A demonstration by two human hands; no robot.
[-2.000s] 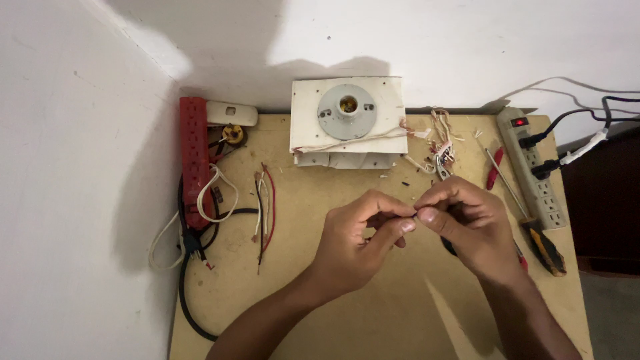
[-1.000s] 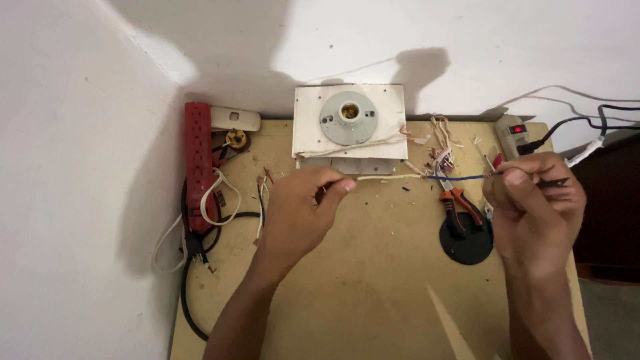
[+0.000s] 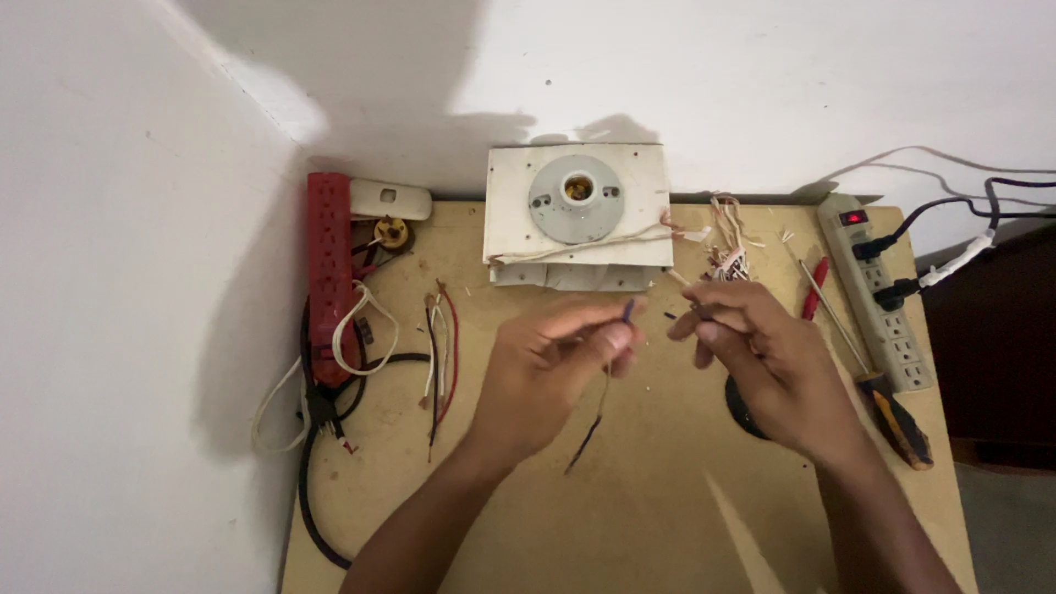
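Observation:
My left hand [image 3: 569, 363] pinches a thin wire [image 3: 609, 388] between thumb and fingers; a blue piece sticks up above the thumb, and a pale length with a dark lower end hangs beneath. Close on the right, my right hand [image 3: 751, 355] has thumb and fingertips together near a small dark piece, blurred; whether it grips it I cannot tell. Behind both hands stands a white box with a round grey lamp socket [image 3: 577, 198] on its face. A pale twisted wire [image 3: 577, 247] lies across the box's lower front. A tangle of wire scraps [image 3: 730, 247] is behind my right hand.
At left are a red power strip [image 3: 328, 272], a white device [image 3: 404, 200], a round brass-coloured part [image 3: 392, 233], and cut wires [image 3: 441, 363]. On the right lie a beige power strip [image 3: 899, 330] with plugs, a screwdriver [image 3: 899, 425], a red tool [image 3: 815, 289] and a black disc [image 3: 742, 408].
The blue and pale wire was stretched between my hands a second ago; now it hangs from my left hand. My right hand has moved left, toward my left hand.

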